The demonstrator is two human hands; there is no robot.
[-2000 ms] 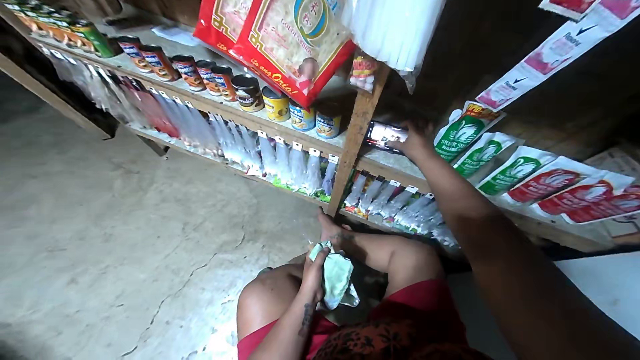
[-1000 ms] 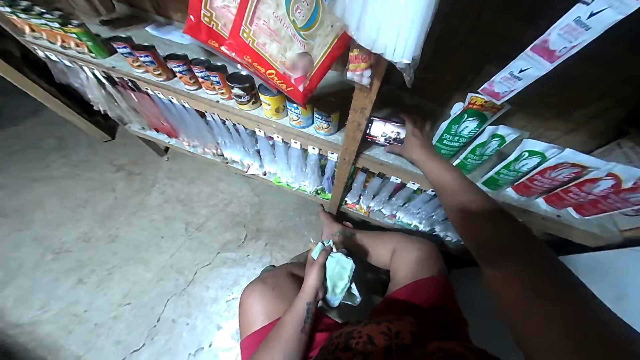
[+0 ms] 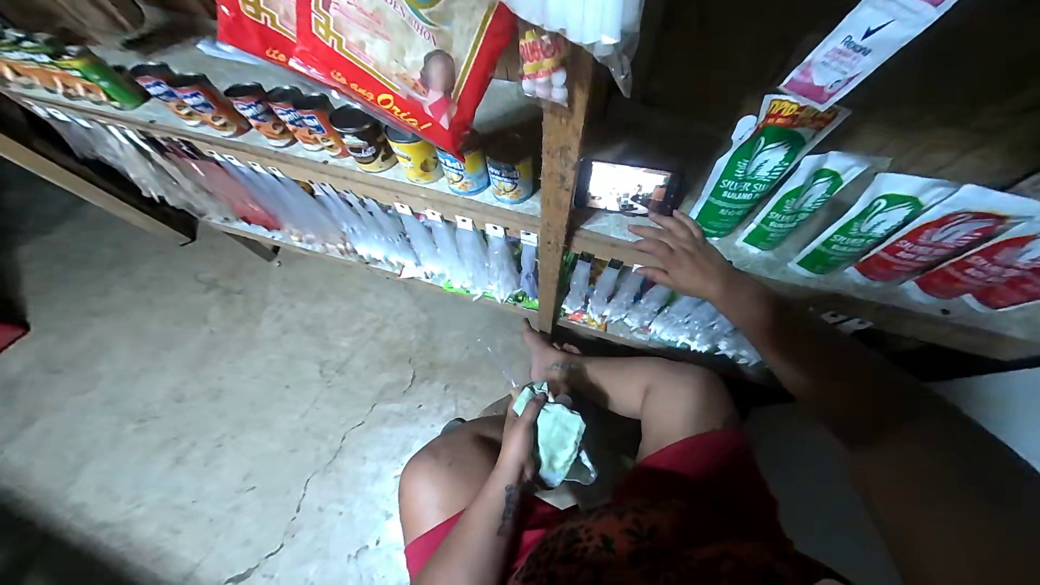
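My left hand rests low between my bent legs, its fingers closed on a crumpled pale green cloth-like piece; its exact material is unclear. A smartphone with a lit screen lies sideways on the shelf, against the dark back, just right of the wooden post. Close below its lower right corner is my right hand, fingers spread, a fingertip at or near the phone's edge. That hand is not closed around the phone.
A wooden post divides the shelves. Cans line the left shelf, under a large red-edged packet. Green and red pouches stand to the right. Small plastic packets hang below the shelf edge. Cracked concrete floor lies at left.
My right hand has drawn back from the phone, which it was holding or touching at its right side; its fingers are now spread. My left hand keeps the green piece.
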